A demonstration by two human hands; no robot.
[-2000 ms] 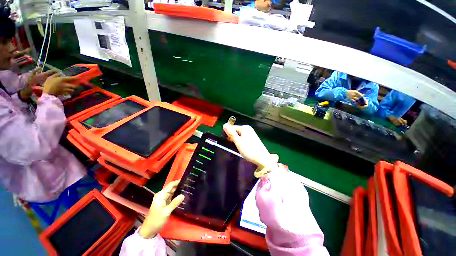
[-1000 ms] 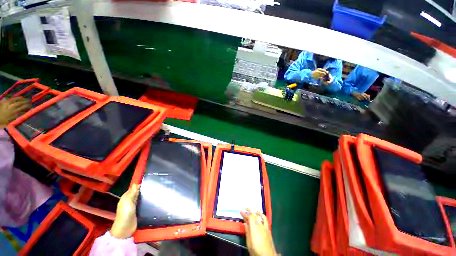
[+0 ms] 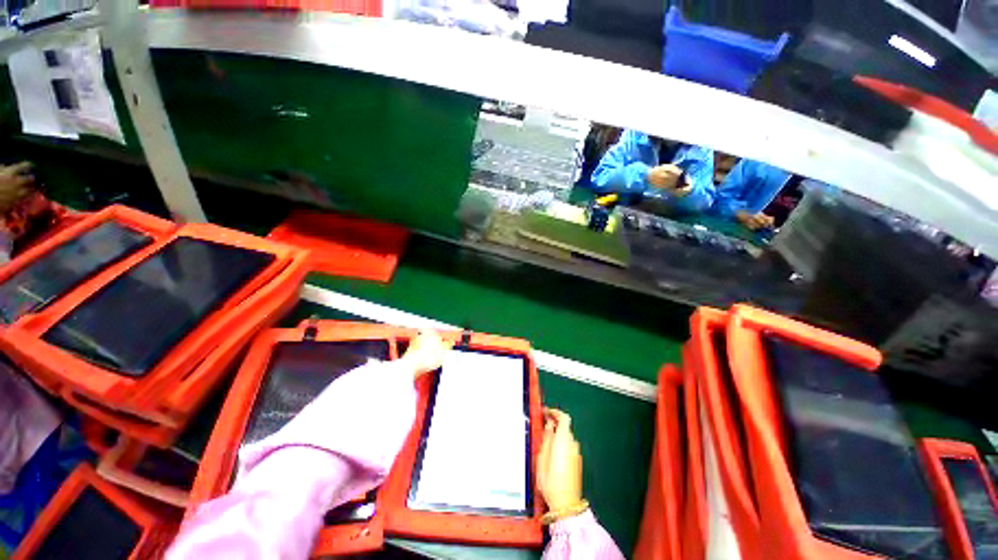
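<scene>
A tablet with a white screen (image 3: 476, 438) lies in an orange tray (image 3: 471, 527). My left arm crosses over a dark tablet (image 3: 312, 383) in the tray beside it. My left hand (image 3: 427, 352) is at the white-screen tablet's top left corner, close to a small dark plug (image 3: 465, 339) at the top edge; its fingertips are unclear. My right hand (image 3: 560, 465), with a yellowish wrist band, grips the right side of the same tray. Another small dark piece (image 3: 310, 331) shows at the dark tablet's top edge.
Stacks of orange trays with dark tablets stand at left (image 3: 164, 301) and right (image 3: 854, 438). An empty orange tray (image 3: 345, 246) lies behind on the green mat. A white shelf beam (image 3: 438, 68) with an upright (image 3: 153, 131) crosses above. People in blue sit opposite.
The dark tablet, held up over the trays at first, now lies in the left tray. My left hand has crossed over to the white-screen tablet's top; my right hand moved from its screen to the tray's right side.
</scene>
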